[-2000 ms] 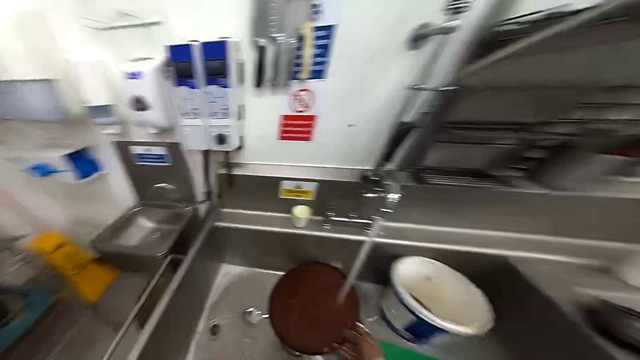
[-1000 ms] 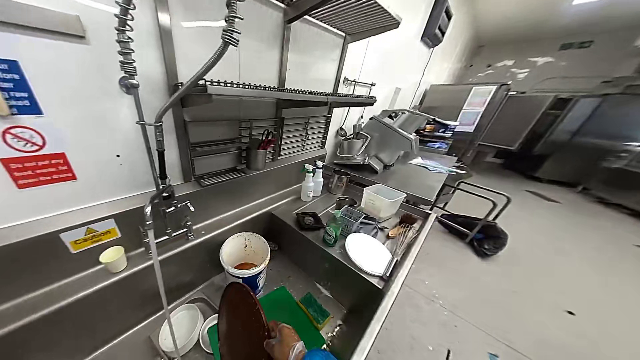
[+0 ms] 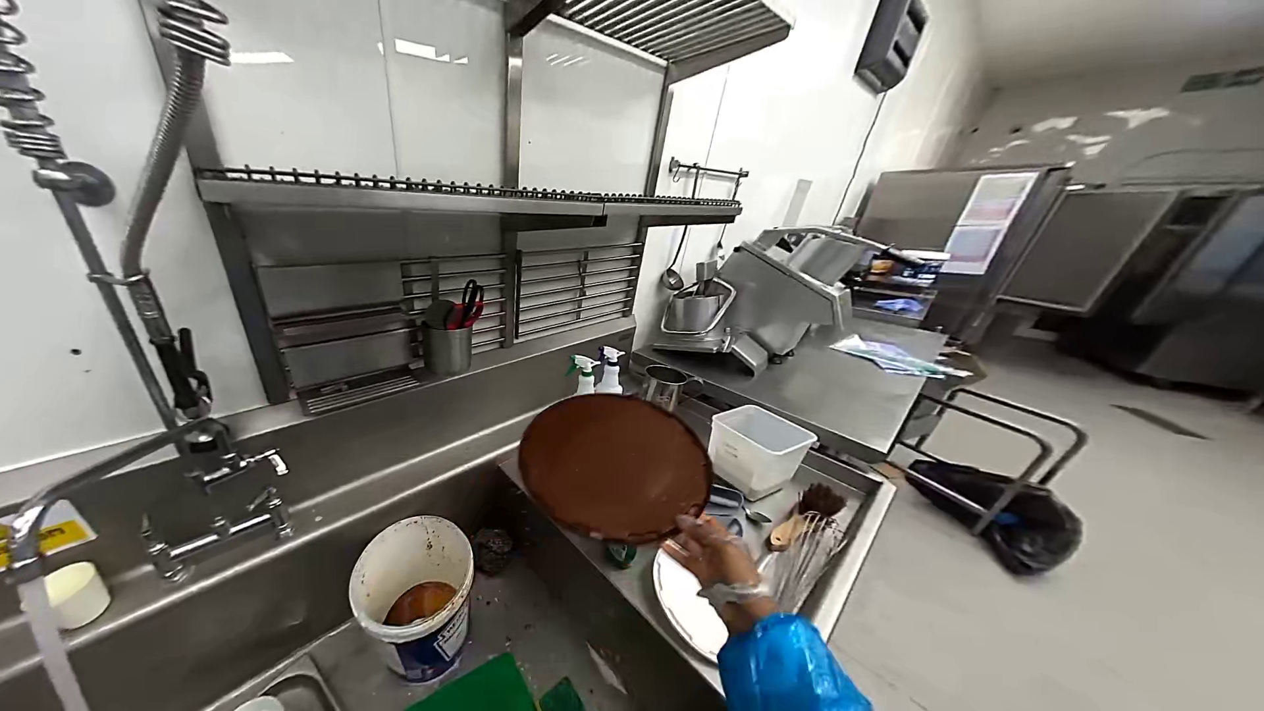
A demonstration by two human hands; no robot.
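My right hand (image 3: 706, 555), in a clear glove with a blue sleeve, grips the near rim of a round dark brown pan or tray (image 3: 614, 468). The pan is held up over the steel drainboard, its flat face toward me. Beneath the hand lies a white plate (image 3: 688, 602), partly hidden by the arm. My left hand is out of sight. A whisk (image 3: 805, 561), a wooden-backed brush (image 3: 787, 533) and a clear plastic tub (image 3: 760, 449) stand or lie to the right of the hand.
In the sink are a white bucket (image 3: 413, 592) with brown liquid and a green board (image 3: 479, 688). Water runs from the faucet (image 3: 28, 538) at left. Two spray bottles (image 3: 598, 374) stand behind the pan, below a wall rack (image 3: 415, 194). A steel slicer (image 3: 780, 288) stands further right.
The brown pan has moved from above the sink to over the drainboard, in my right hand. It was upright on edge and now shows its broad face. The view has swung right since the oldest frame.
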